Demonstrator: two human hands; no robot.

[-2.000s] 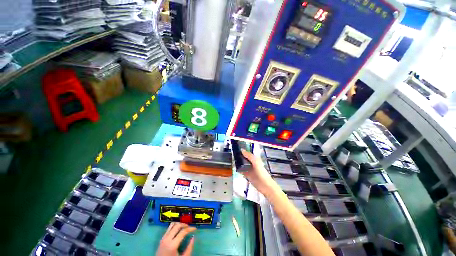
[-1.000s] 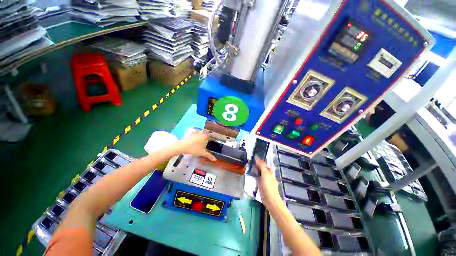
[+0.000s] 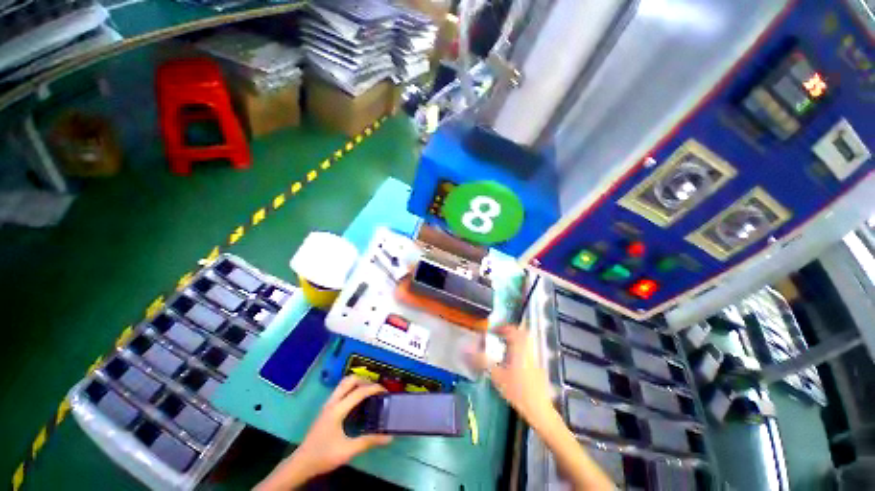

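Note:
My left hand (image 3: 338,428) holds a dark phone-sized assembly (image 3: 418,414) by its left end, grey face up, in front of the press. Another dark piece (image 3: 455,286) lies in the orange-brown nest (image 3: 443,305) on the silver base plate (image 3: 369,305), below the blue press head (image 3: 451,182) with the green "8" disc. My right hand (image 3: 520,372) is at the plate's right front edge. A small blurred white piece (image 3: 491,349) is at its fingertips; whether the fingers grip it is unclear. The held assembly partly covers the front block with yellow arrows.
Trays with rows of dark pieces stand at lower left (image 3: 144,433) and right (image 3: 628,384). A dark blue phone-like piece (image 3: 293,357) and a white-and-yellow tub (image 3: 324,267) are left of the base. The control box (image 3: 705,125) overhangs the right. A thin yellowish stick (image 3: 473,422) lies on the mat.
My left hand has come from the nest to the front with an assembly. My right hand no longer holds the dark piece; one lies in the nest. The view has shifted and turned.

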